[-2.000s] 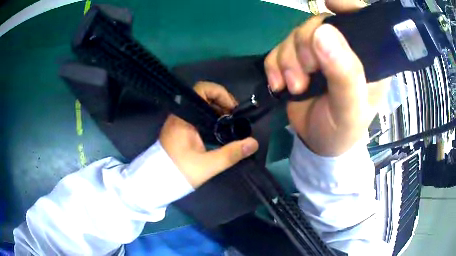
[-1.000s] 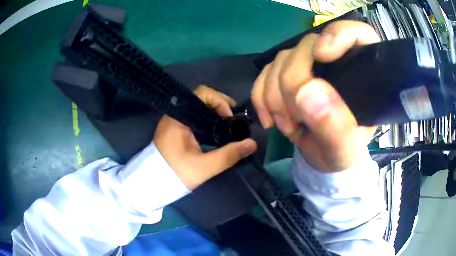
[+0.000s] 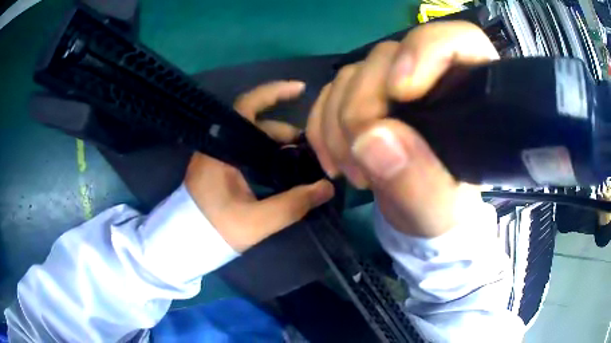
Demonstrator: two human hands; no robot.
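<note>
My right hand point(image 3: 402, 134) is shut around a thick black electric screwdriver point(image 3: 509, 120) with pale labels. Its tip is hidden behind my fingers, near the hub. My left hand point(image 3: 248, 194) grips the black three-armed base point(image 3: 161, 100) around its round center hub point(image 3: 291, 161), thumb on the near side and fingers on the far side. One ribbed leg runs to the upper left and another point(image 3: 365, 285) to the lower right. The base lies over a dark flat fixture point(image 3: 268, 268) with upright corner blocks. The hub is partly covered by my hands.
The green bench point(image 3: 221, 33) carries a yellow dashed line at left. A blue surface point(image 3: 214, 325) shows at the bottom edge. Stacked pale and black sheets point(image 3: 532, 248) stand at right, with a cord crossing them. A yellow item point(image 3: 445, 9) is at the top right.
My right hand has brought the screwdriver leftward and over the hub, its body now more level. My left fingers have spread a little. The base and fixture appear shifted left in the view.
</note>
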